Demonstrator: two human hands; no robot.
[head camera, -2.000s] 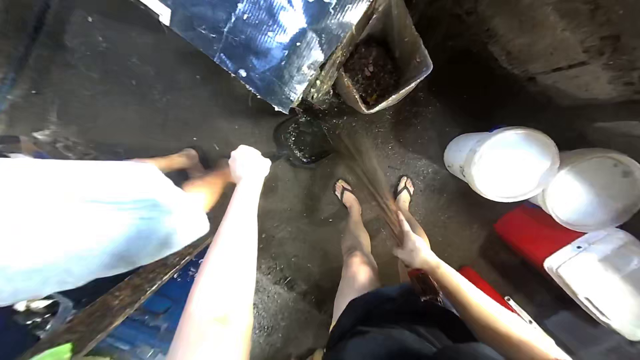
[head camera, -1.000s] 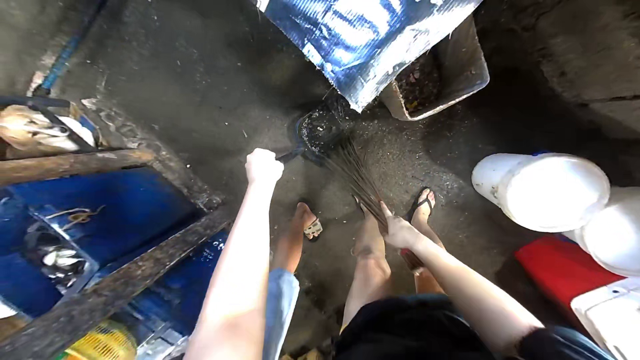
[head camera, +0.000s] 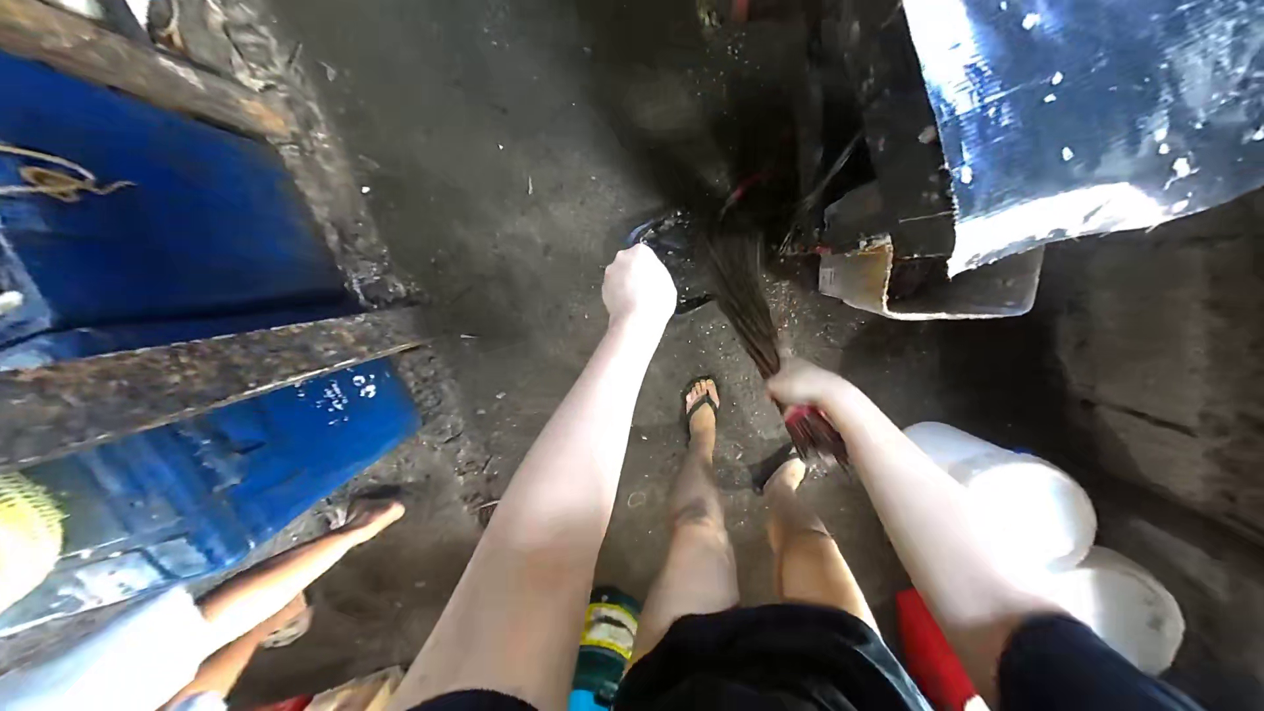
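My right hand (head camera: 805, 383) grips a bundled stick broom (head camera: 743, 296) near its red-bound end. The thin sticks fan out toward the wet floor, blurred at the tips. My left hand (head camera: 640, 286) is closed in a fist around what looks like the handle of a dark dustpan (head camera: 673, 235); the handle itself is mostly hidden. The dustpan lies low over the floor just beyond my left fist, with the broom's sticks close to its right side. Bits of debris are scattered on the floor near the broom.
Blue containers (head camera: 178, 227) edged by a worn wooden beam (head camera: 197, 380) stand left. A square plastic bin (head camera: 963, 291) sits under a silvery-blue sheet (head camera: 1106, 109) at upper right. White buckets (head camera: 1032, 504) and a red container (head camera: 933, 647) are lower right. Another person's leg (head camera: 286, 583) is lower left.
The view has shifted considerably. The other person, whose leg stood close by my left arm one second ago, is now farther to the left. Both my hands keep their holds.
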